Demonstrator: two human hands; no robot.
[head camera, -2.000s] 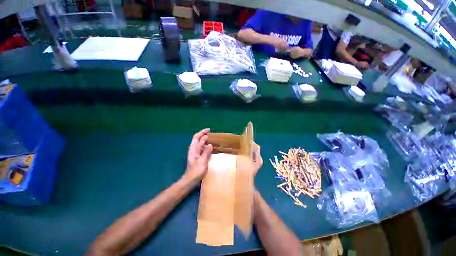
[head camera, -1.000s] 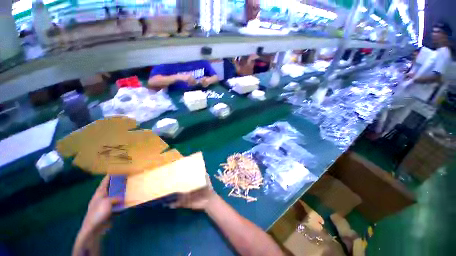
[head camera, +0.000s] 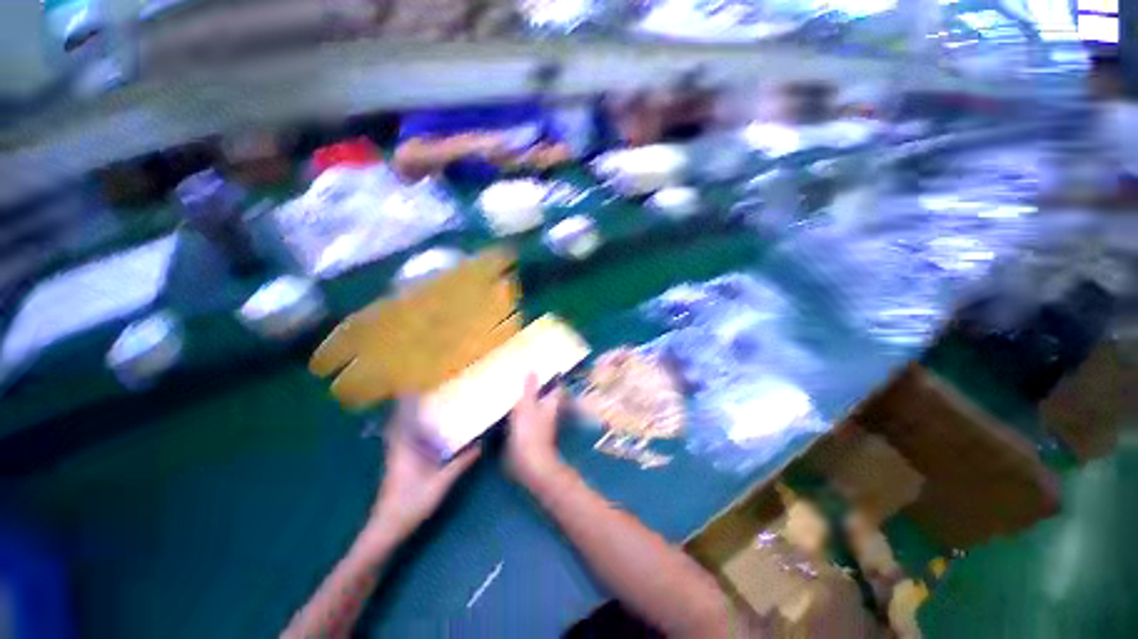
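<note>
An open retail box (head camera: 502, 382) is held in front of me, its brown lid flap (head camera: 431, 327) with rounded tabs spread out on the far side. My left hand (head camera: 418, 468) holds the box's left end. My right hand (head camera: 534, 431) is on its near right side, fingers at the near edge. Motion blur hides the finger detail and the inside of the box. The pile of small tan sticks (head camera: 634, 397) lies just right of the box. Clear bagged products (head camera: 736, 362) lie right of the pile.
Small white stacks (head camera: 282, 308) line the far side, near a large clear bag (head camera: 362, 219), a red tray (head camera: 345, 156) and a dark upright object (head camera: 215, 206). A person's arms (head camera: 481, 152) are across the bench. A large open carton (head camera: 961, 456) is below the right edge.
The box, brought upright and opened before, is now turned diagonally, with its lid flap spread away from me. The view has swung back a little to the left since a second ago.
</note>
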